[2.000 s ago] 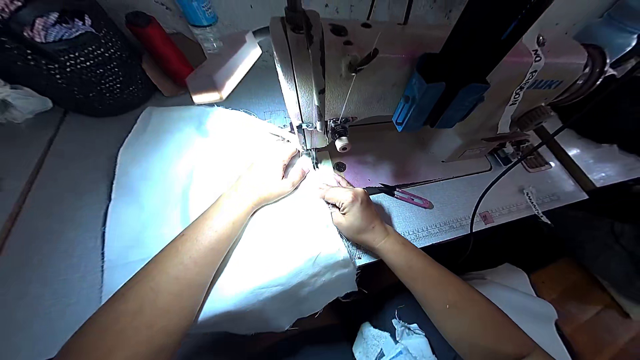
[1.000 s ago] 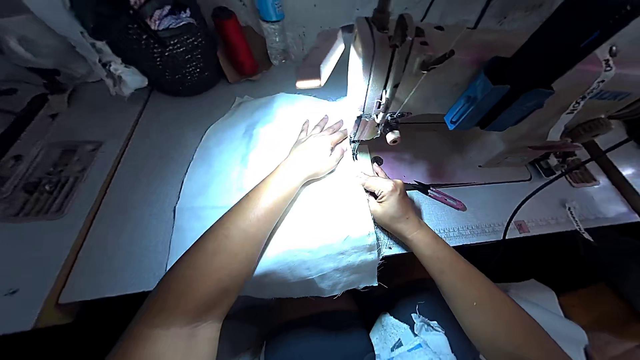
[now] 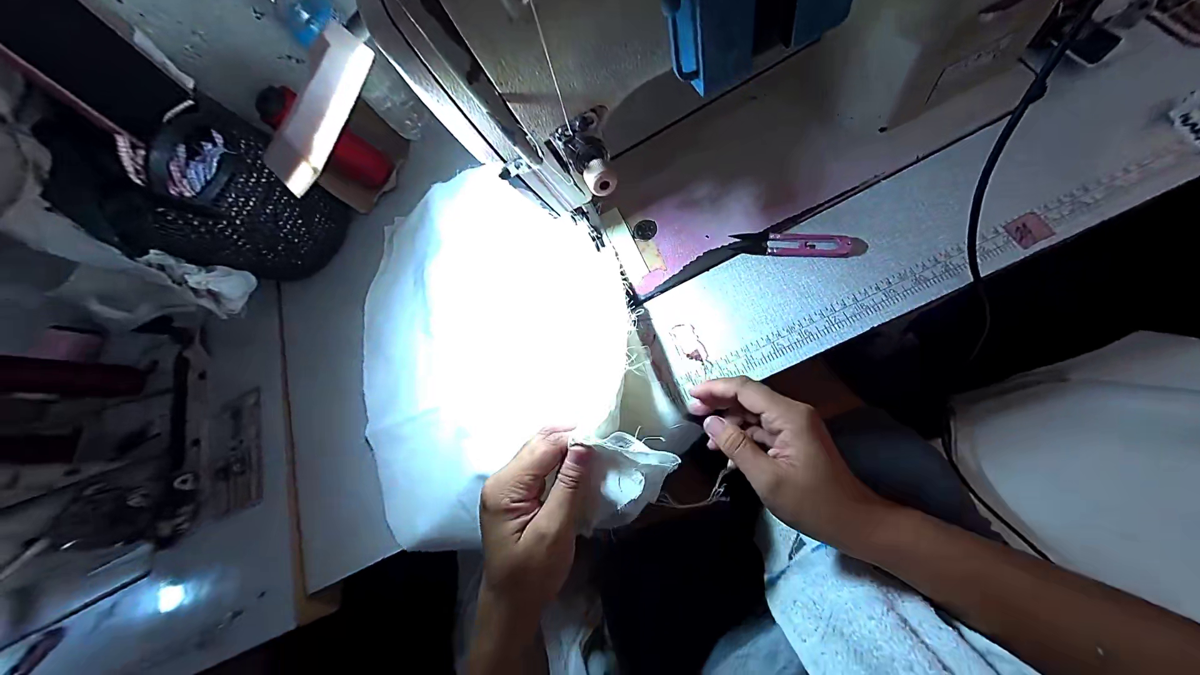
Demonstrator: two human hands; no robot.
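White fabric [image 3: 403, 375] lies on the sewing machine table, brightly lit, its right edge frayed beside the needle and presser foot [image 3: 595, 230] of the sewing machine [image 3: 450, 94]. My left hand [image 3: 539, 506] pinches the fabric's near corner between thumb and fingers at the table's front edge. My right hand [image 3: 787, 450] is just right of that corner, thumb and fingers apart; loose threads hang close by, and whether it holds one is hard to tell. Pink-handled thread snips [image 3: 806, 246] rest on the machine bed, right of the needle.
A black perforated basket [image 3: 262, 220] with cloth stands at the back left, near a red thread cone [image 3: 361, 159] and a cardboard piece [image 3: 323, 103]. A measuring scale [image 3: 844, 314] runs along the table's front edge. A black cable [image 3: 989, 169] hangs at right. White cloth [image 3: 1078, 450] lies lower right.
Both hands have moved from beside the needle toward the table's front edge. The left hand, earlier flat on the fabric, now pinches its near corner. The view has shifted closer.
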